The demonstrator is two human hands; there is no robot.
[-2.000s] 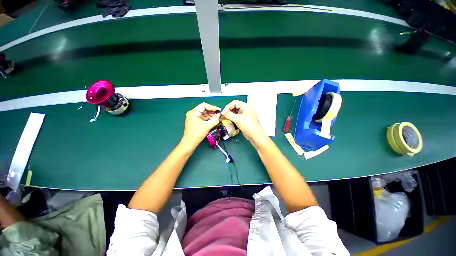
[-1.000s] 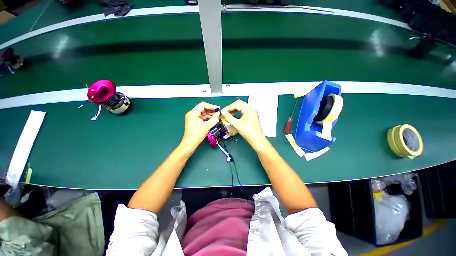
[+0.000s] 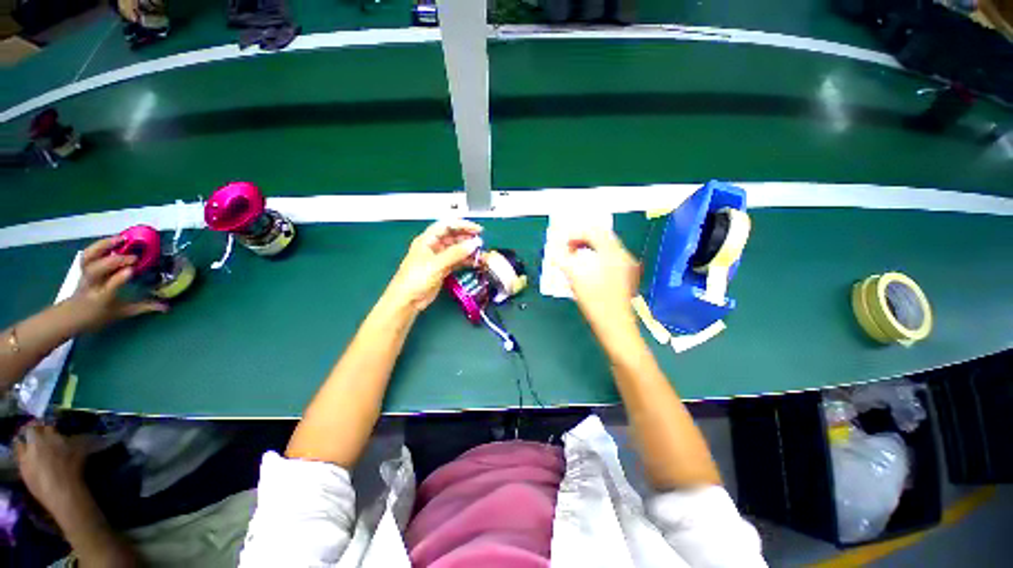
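The motor unit (image 3: 469, 295), with a magenta flared top and a black, silver and cream body, lies on the green bench in front of me. Its thin black leads and a short white strip trail toward the bench's front edge. My left hand (image 3: 437, 262) is at the unit's upper left, fingertips together at something small and pale; whether it grips the unit or a lead is unclear. My right hand (image 3: 598, 266) is apart from the unit, over the white card (image 3: 559, 277), blurred, with fingers bent; what it holds, if anything, is hidden.
The blue tape dispenser (image 3: 680, 266) stands right of the card, with tape pieces (image 3: 698, 337) beside it. A tape roll (image 3: 892, 308) lies far right. Another magenta-topped unit (image 3: 236, 208) stands left. A neighbour's hand (image 3: 102, 274) holds a further unit (image 3: 141, 249). A post (image 3: 467, 111) rises ahead.
My right hand has moved right, away from the unit and over the card. My left hand has stayed near the unit. A neighbour's hands and another magenta-topped unit have appeared at the left.
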